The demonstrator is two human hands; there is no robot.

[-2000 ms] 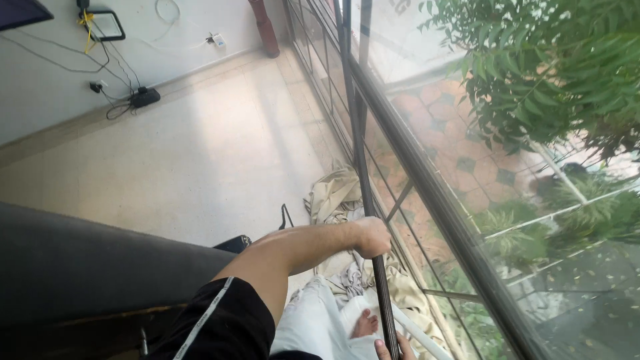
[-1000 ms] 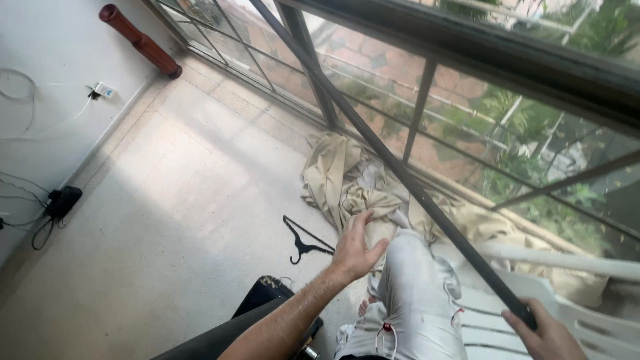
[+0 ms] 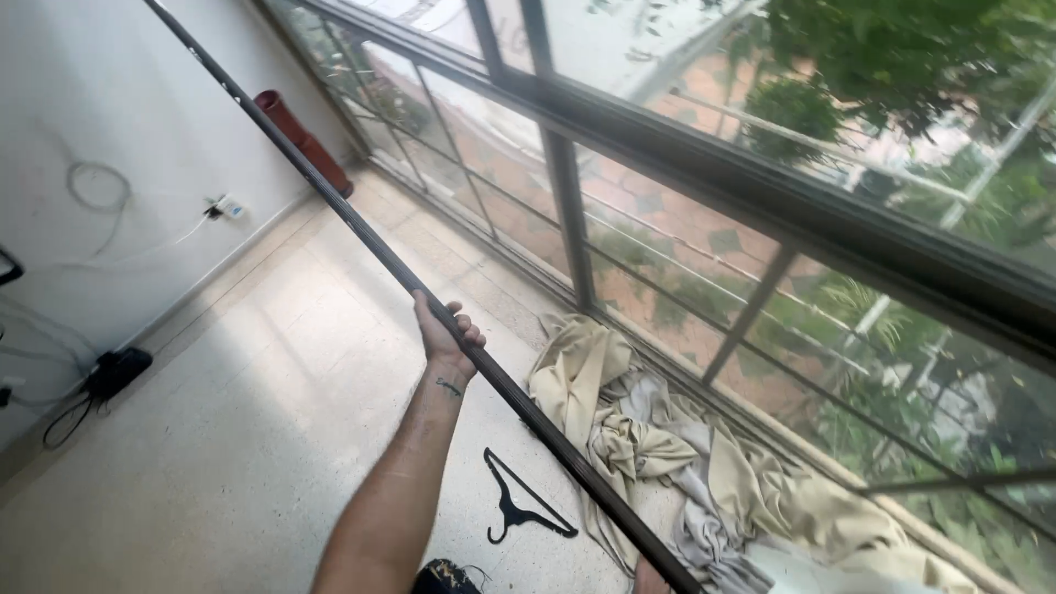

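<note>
My left hand (image 3: 450,334) is closed around a long, dark, ribbed rod (image 3: 373,239), palm up, fingers curled over its far side. The rod runs diagonally from the top left to the bottom edge, above the floor and partly across a heap of beige and grey cloth (image 3: 577,363). My right hand is not plainly in view. A small patch of skin shows beside the rod at the bottom edge; whether it is a hand or a foot I cannot tell. A black clothes hanger (image 3: 516,513) lies on the floor, left of the rod's lower part.
A metal-framed window (image 3: 569,223) with bars spans the right side, with plants and tiled ground outside. A reddish-brown cylindrical object (image 3: 305,144) is by the far corner. A black power adapter (image 3: 120,373) with cables and a wall outlet (image 3: 233,208) are at the left wall.
My left hand, off the rod and with fingers spread one second ago, now grips it. My right hand, which held the rod near its lower end, is no longer plainly visible. The view has shifted.
</note>
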